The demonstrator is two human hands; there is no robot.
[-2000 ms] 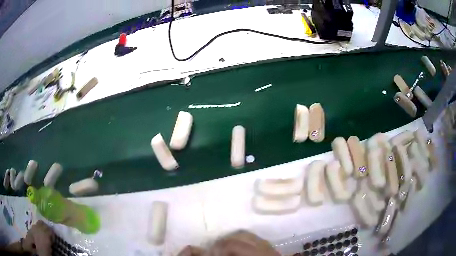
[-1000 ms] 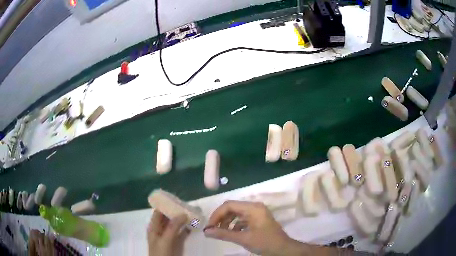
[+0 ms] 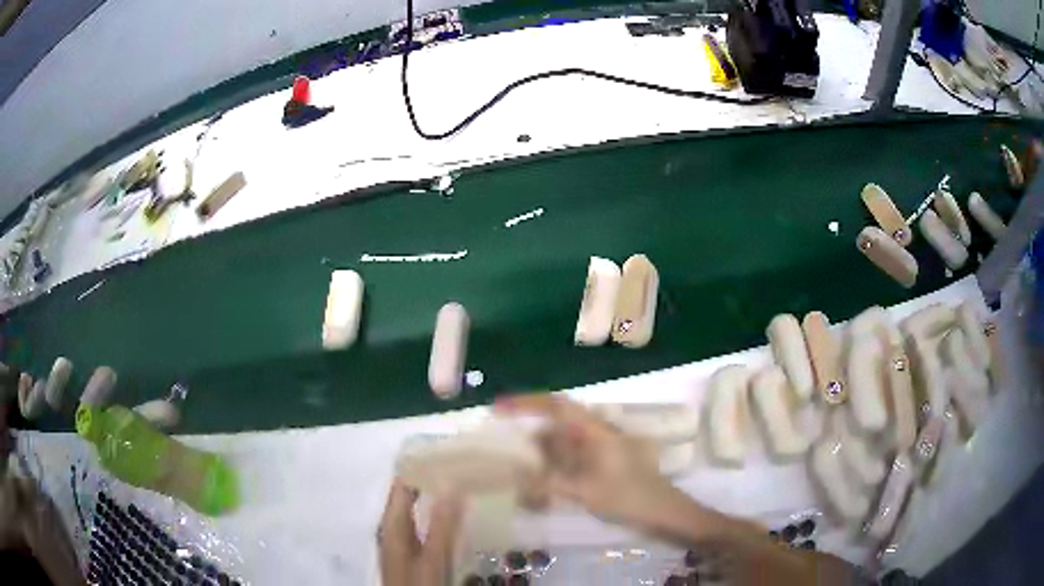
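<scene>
My left hand (image 3: 418, 532) holds an off-white device housing (image 3: 464, 460) above the white bench, gripping it from below; the housing is blurred. My right hand (image 3: 590, 464) is at the housing's right end, its fingers bent against or over it. Motion blur hides whether they hold a sticker. A sticker sheet with dark dots (image 3: 521, 563) shows below the hands at the bench edge, partly covered by the hands and right forearm.
A heap of housings (image 3: 870, 378) lies right on the bench. More housings (image 3: 449, 350) and white scraps (image 3: 414, 256) lie on the green belt (image 3: 515, 286). A green bottle (image 3: 160, 460) lies left, near another person's arm (image 3: 29, 521) and another dotted sheet (image 3: 143, 544).
Both hands were low at the frame's bottom edge, then rose with a housing taken from the belt. Since then the housing has turned more level, and my right hand has closed over its right end.
</scene>
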